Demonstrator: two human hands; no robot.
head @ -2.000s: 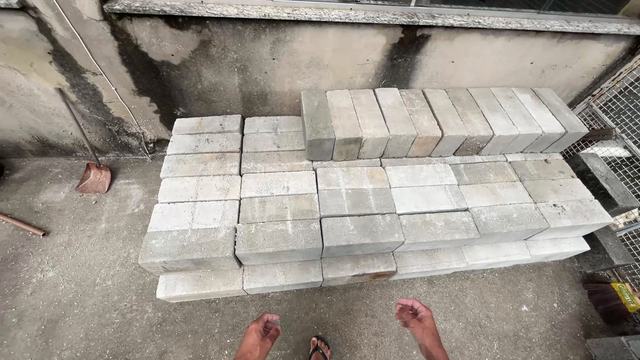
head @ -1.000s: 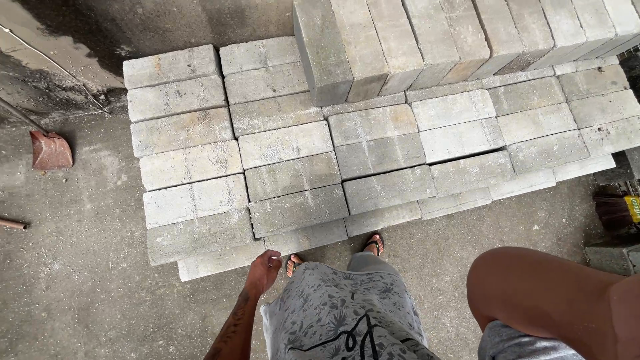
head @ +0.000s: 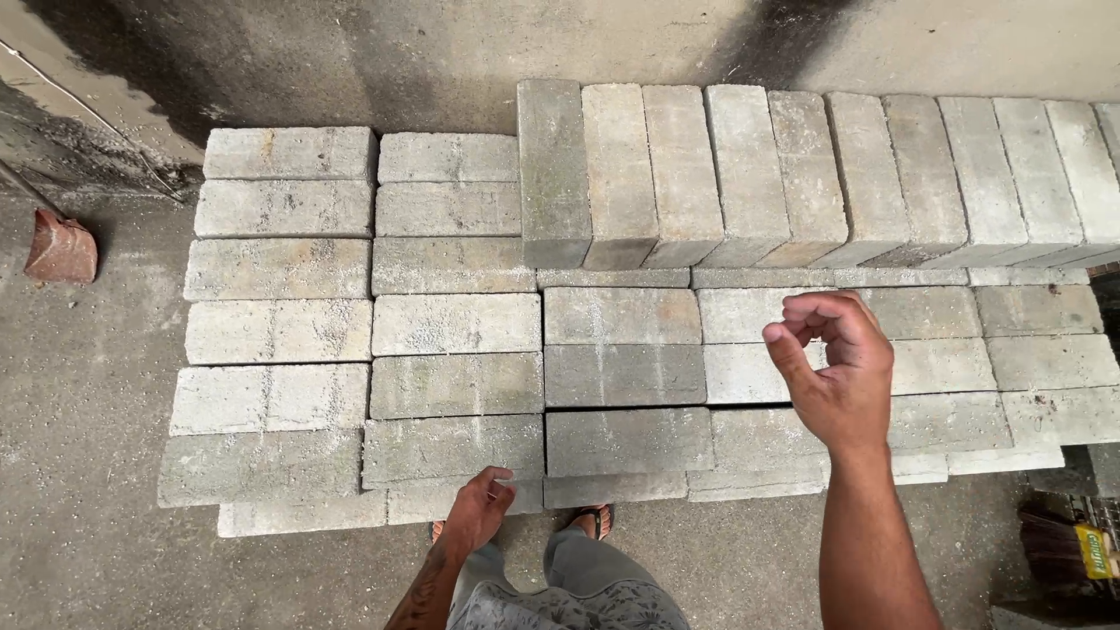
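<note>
Pale grey concrete blocks [head: 623,374] lie flat in rows, forming a low stack in front of me. On its back right part, a row of blocks stands on edge [head: 748,166], side by side. My right hand [head: 836,363] hovers over the right half of the stack, fingers curled with a gap to the thumb, holding nothing. Near the front edge of the stack is my left hand [head: 481,507], its fingers loosely bent and nothing seen in it; whether it touches the front block [head: 452,448] cannot be told.
A stained wall [head: 455,52] runs behind the stack. On the concrete floor [head: 79,420] at the left rests a rusty shovel [head: 61,249]. A broom head with a yellow label [head: 1054,547] is at the lower right. My sandalled feet are close to the stack's front.
My right hand, low at the front two seconds ago and out of sight one second ago, is now raised over the stack. The view has shifted and come closer to the blocks.
</note>
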